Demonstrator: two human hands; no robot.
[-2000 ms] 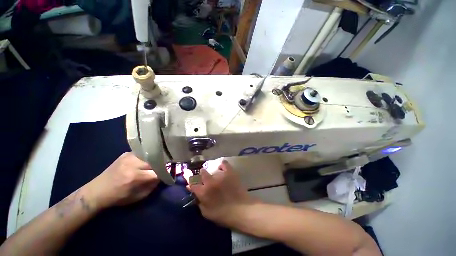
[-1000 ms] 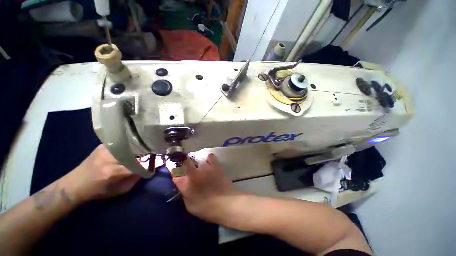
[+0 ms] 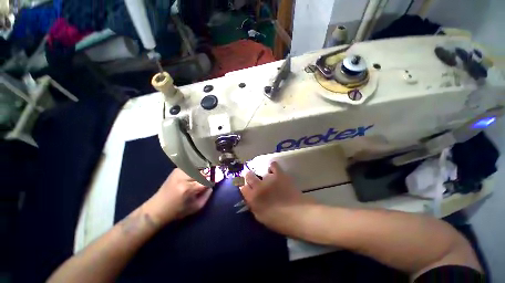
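Observation:
A dark fabric panel (image 3: 216, 243) lies flat on the white table and runs under the needle area of the cream sewing machine (image 3: 243, 121). My left hand (image 3: 185, 193) is on the cloth left of the needle, fingers curled in and pressing or pinching its edge; the fingertips are partly hidden. My right hand (image 3: 274, 196) is just right of the lit presser foot area, fingers bent near the needle. Metal snips (image 3: 241, 206) stick out below its fingers, their handle hidden in the palm. The needle itself is too small and glaring to make out.
A large dark garment heap (image 3: 61, 166) hangs off the table's left side. A white cloth scrap (image 3: 432, 178) and dark scraps lie under the machine's right end. A thread cone (image 3: 339, 36) stands behind the head. Heaped clothes and a wooden post are behind.
The camera view has shifted and tilted, so the machine sits differently in the picture. Both hands keep about the same places beside the needle, the snips still under the right hand.

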